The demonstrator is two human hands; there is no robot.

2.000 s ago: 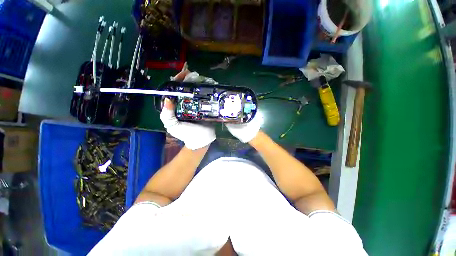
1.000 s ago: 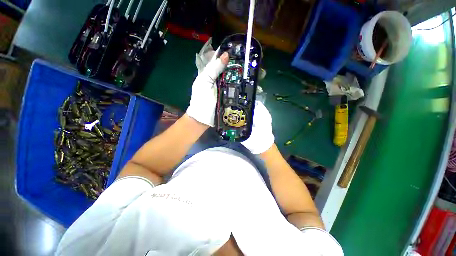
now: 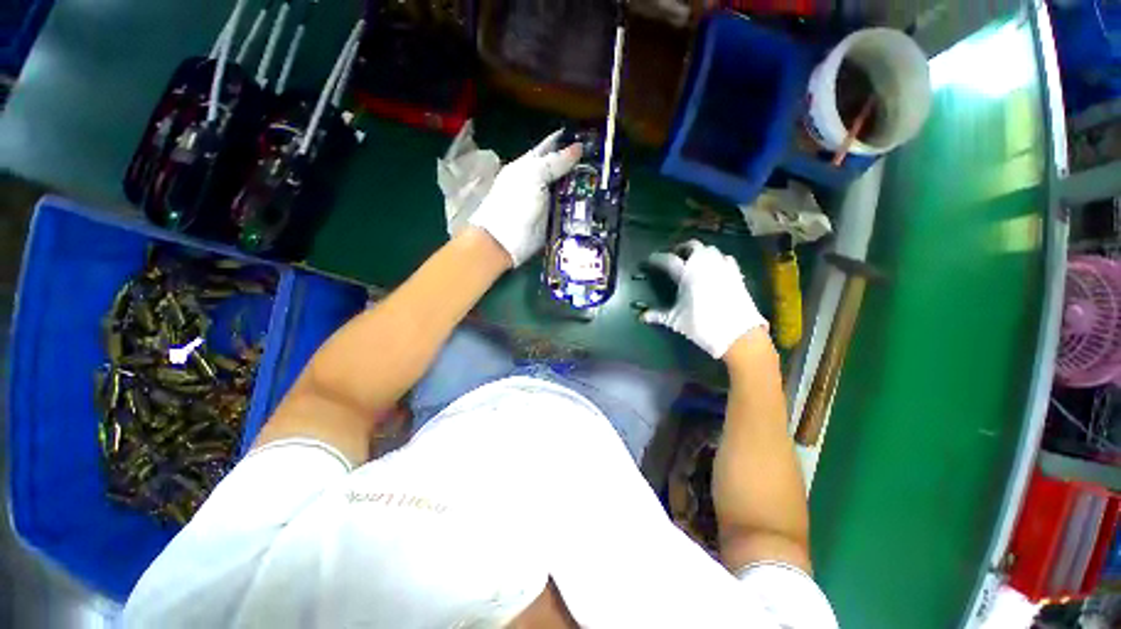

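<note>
A long black lock housing [image 3: 584, 234] lies lengthwise over the mat, its open side up, with a round bright metal part at its near end. A thin silver rod [image 3: 613, 105] sticks out from its far end. My left hand [image 3: 516, 203], in a white glove, holds the housing's far left side. My right hand [image 3: 707, 301], also gloved, is off the housing, over the mat to its right, with thumb and fingers apart. It covers the spot of the green-handled pliers; small dark tips show by its fingers.
Black housings with rods [image 3: 178, 154] stand at back left. A blue bin [image 3: 31, 369] of brass-coloured parts is at left. Crumpled white cloth [image 3: 465, 176], a blue tray [image 3: 735, 105], a white bucket [image 3: 912, 92], a yellow handle [image 3: 787, 301], a hammer [image 3: 833, 356] and a green conveyor [image 3: 916, 369] are around.
The housing has turned from crosswise to lengthwise. My right hand has let go of it and moved right over the pliers. My left hand still holds it. The camera view has shifted.
</note>
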